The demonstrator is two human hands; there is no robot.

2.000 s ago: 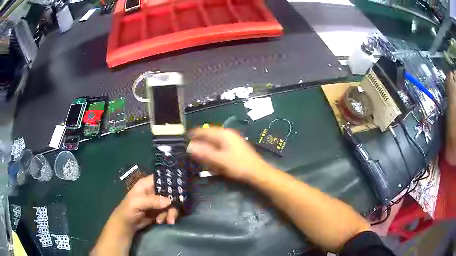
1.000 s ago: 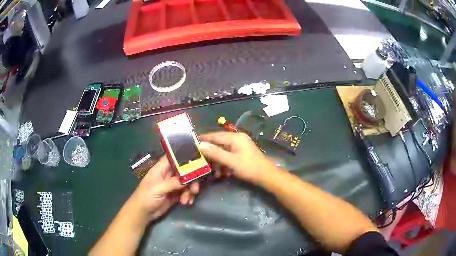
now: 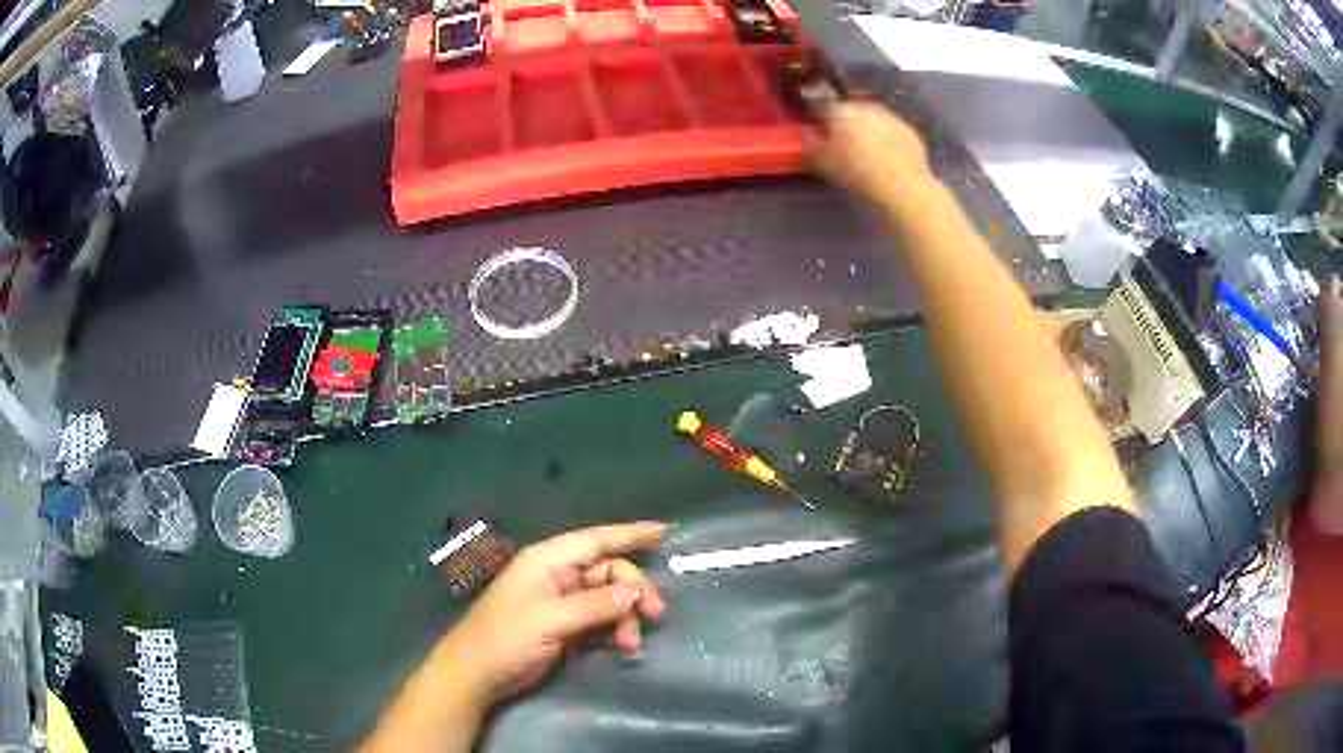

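Note:
My right hand (image 3: 872, 147) is stretched out to the right end of the red parts tray (image 3: 619, 159). A dark, blurred, phone-like thing (image 3: 807, 86) is at its fingertips, over the tray's right edge. My left hand (image 3: 560, 606) is over the green mat with its fingers apart and nothing in it. White tweezers (image 3: 759, 556) lie just right of it. A yellow-red screwdriver (image 3: 737, 456) lies behind them. A small brown part with a white strip (image 3: 474, 556) lies left of my left hand.
Phone modules (image 3: 346, 375) and a clear ring (image 3: 523, 293) lie near the mat's back edge. Screw cups (image 3: 254, 512) stand at left. A dark module with a wire loop (image 3: 872, 464) lies right of the screwdriver. A beige vented box (image 3: 1149, 346) stands at right.
The phone, earlier open and then folded in my hands, has left my left hand. My right arm has reached forward to the tray. The tweezers and screwdriver are now uncovered.

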